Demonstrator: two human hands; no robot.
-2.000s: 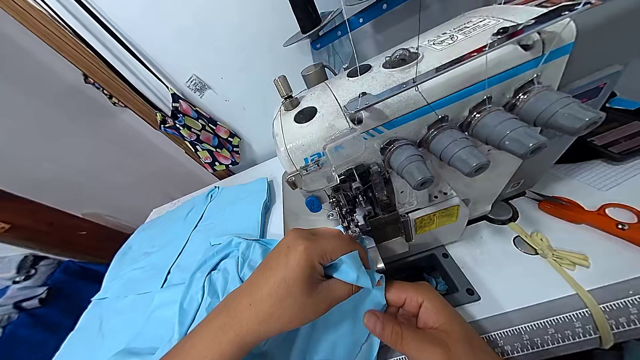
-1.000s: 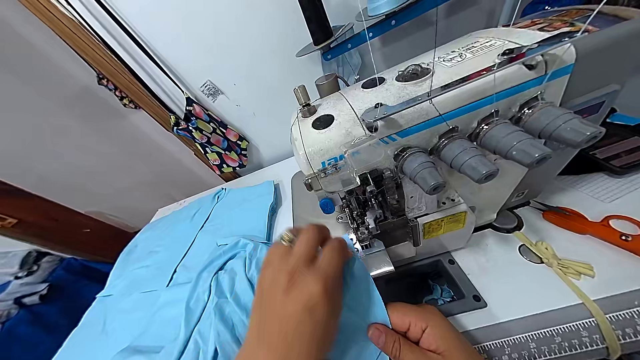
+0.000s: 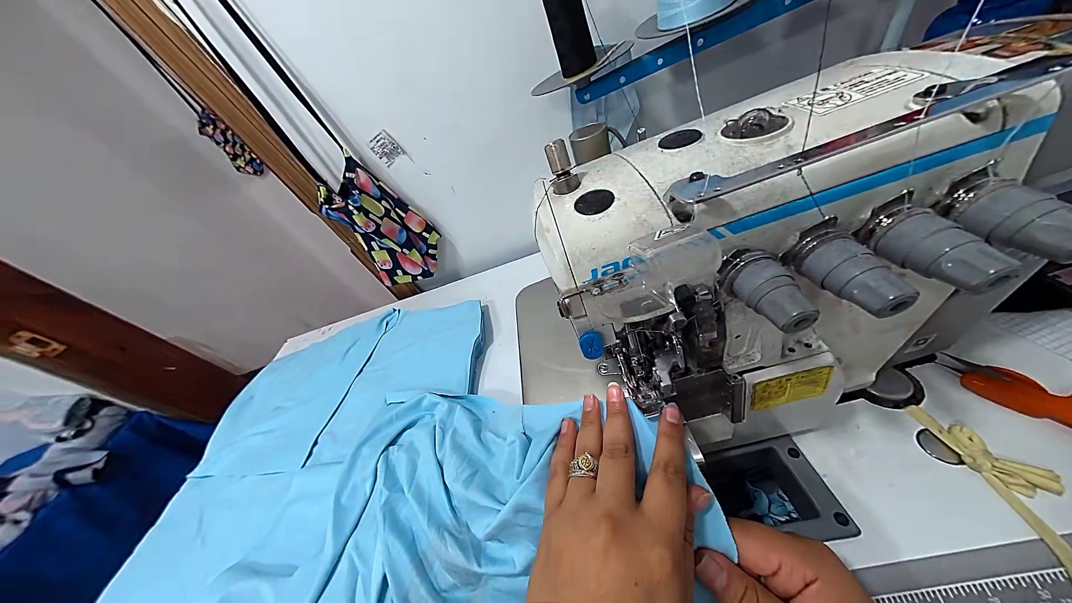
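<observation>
Light blue fabric [image 3: 452,469] lies in folds in front of a white Jack overlock sewing machine [image 3: 636,201], its upper edge by the presser foot area [image 3: 645,394]. My left hand [image 3: 615,502], with a ring on one finger, rests flat on the fabric, fingers extended and slightly apart, fingertips close to the foot. At the lower right, my right hand [image 3: 770,569] pinches the fabric's right edge between thumb and fingers, partly behind my left hand. More light blue fabric [image 3: 343,377] lies flat to the left.
Orange-handled scissors [image 3: 1013,392] and a knotted pale yellow strip [image 3: 980,456] lie right of the machine. A black-framed opening [image 3: 825,502] holds fabric scraps. A ruler scale [image 3: 988,586] runs along the table's front. Patterned garments [image 3: 389,222] hang behind; dark blue fabric [image 3: 126,511] is at lower left.
My left hand has gone from gripping bunched fabric beside my right hand to lying flat on it. The fabric under it is more spread out. My right hand still holds the edge.
</observation>
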